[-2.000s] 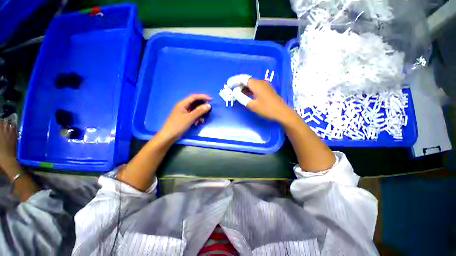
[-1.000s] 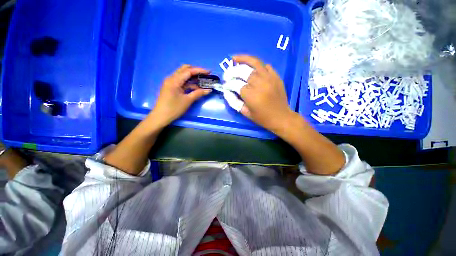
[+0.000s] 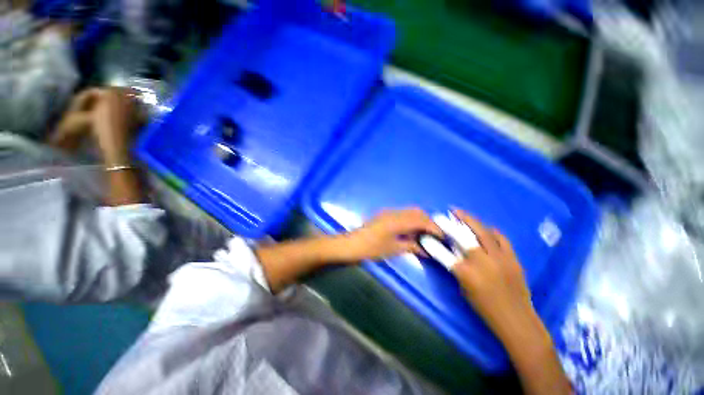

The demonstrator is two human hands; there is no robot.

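My left hand [image 3: 395,233] and my right hand [image 3: 482,258] meet over the front part of the middle blue tray [image 3: 455,166]. A black housing [image 3: 425,240], mostly hidden and blurred, is between the fingers of both hands. My right hand has white wraps on its fingers. Whether a clip is in the right fingers cannot be told. One white clip [image 3: 550,231], blurred, lies in the tray to the right of my hands.
The deeper blue bin [image 3: 270,154] at left holds a few black pieces [image 3: 255,84]. A neighbouring person's hands [image 3: 104,116] and pale sleeve are at far left. The bag of white clips [image 3: 656,254] is blurred at right. A green surface [image 3: 494,69] lies behind the trays.
The view has turned left and tilted, so the bin and the neighbour show more. My hands have come closer together around the black housing.
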